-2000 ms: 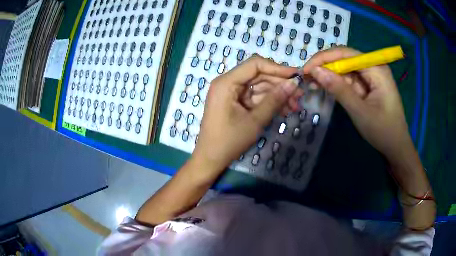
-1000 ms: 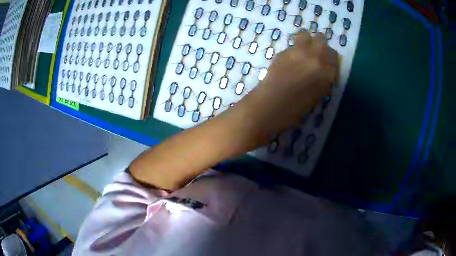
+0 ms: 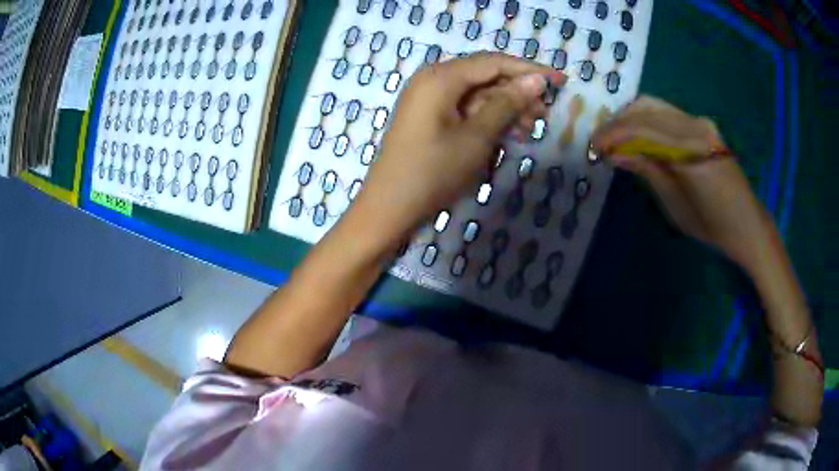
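A white board with rows of small glossy octagonal pieces lies before me on the green table. My left hand is over its middle and pinches a small dark piece between thumb and fingertips, above the board. My right hand is at the board's right side, blurred, and holds a yellow-handled tool lying across the palm. Its fingertips are close to a small bright piece; I cannot tell if they touch it. A tan empty mark shows on the board between my hands.
A second loaded board with a brown edge is to the left, with a green label at its near corner. Stacked boards and a white paper slip are far left. Blue tape runs along the table edge.
My left hand has drawn back from the board's right part and now holds a piece raised. My right hand, out of view a second ago, is back with the yellow tool. The view has shifted slightly.
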